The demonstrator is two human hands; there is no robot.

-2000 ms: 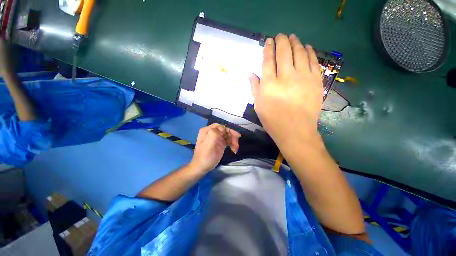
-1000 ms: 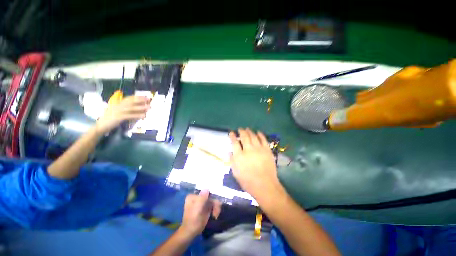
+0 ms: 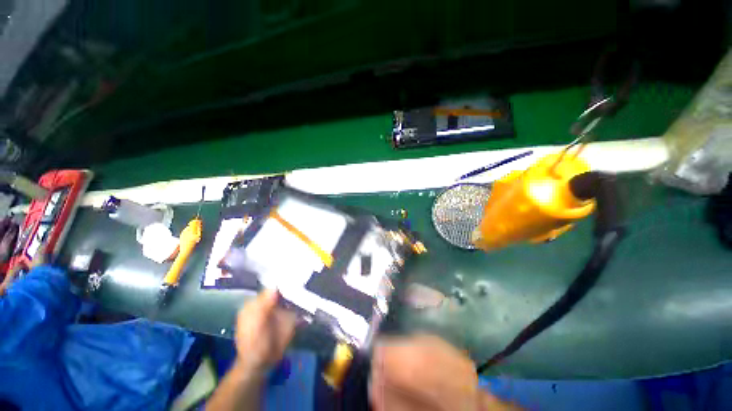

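The open tablet (image 3: 309, 249), white inside with black patches and an orange flex cable (image 3: 301, 238), is tilted and blurred, and overlaps another tablet (image 3: 221, 255) at left. My left hand (image 3: 263, 331) grips its lower left edge, fingers hidden beneath. My right hand (image 3: 421, 373) is blurred at its lower right corner; its grip cannot be made out. A gold flex (image 3: 339, 365) hangs below the tablet's lower edge. The main board (image 3: 399, 253) runs along its right end.
The large orange screwdriver (image 3: 530, 205) hangs over the round screw tray (image 3: 461, 215). Its black cord curves down right. Tweezers (image 3: 496, 164) lie on the white strip. Another tablet (image 3: 453, 122) lies beyond it. An orange-handled tool (image 3: 185, 250) and a blue sleeve (image 3: 40, 309) are at left.
The tablet has turned and lifted, shifting left over the neighbouring tablet. My right hand has come off its surface to the lower corner. The neighbour's hand has left the other tablet.
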